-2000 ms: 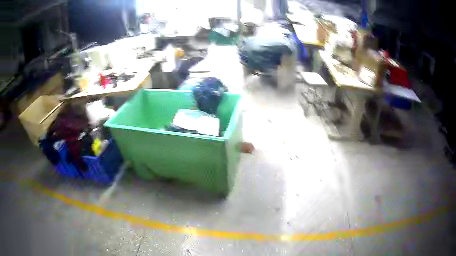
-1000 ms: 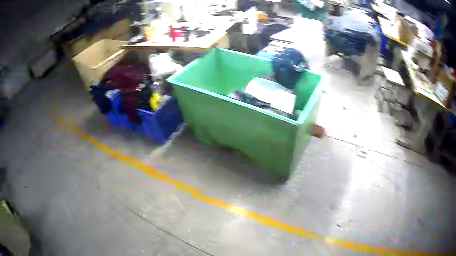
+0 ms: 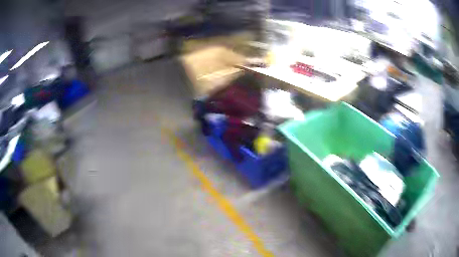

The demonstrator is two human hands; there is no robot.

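Neither of my hands is in the picture. A large green bin (image 3: 327, 201) stands nearest, at the lower right. Dark fabric (image 3: 365, 190) and a white item (image 3: 385, 175) lie inside it. A dark blue bundle (image 3: 406, 143) is at its far right side. Left of it stands a blue bin (image 3: 259, 170) heaped with dark red fabric (image 3: 236, 103), with something yellow on top. The view is blurred, so finer detail cannot be told.
A tan box (image 3: 211, 68) stands behind the blue bin. A white table (image 3: 327, 88) with a red item (image 3: 303, 69) is behind the green bin. A yellow line (image 3: 216, 198) crosses the grey floor. Yellowish boxes or bags (image 3: 45, 201) and cluttered items are at the left edge.
My view has turned left and come closer to the bins. The green bin has shifted to the lower right of the picture, and the left-hand clutter has come into view.
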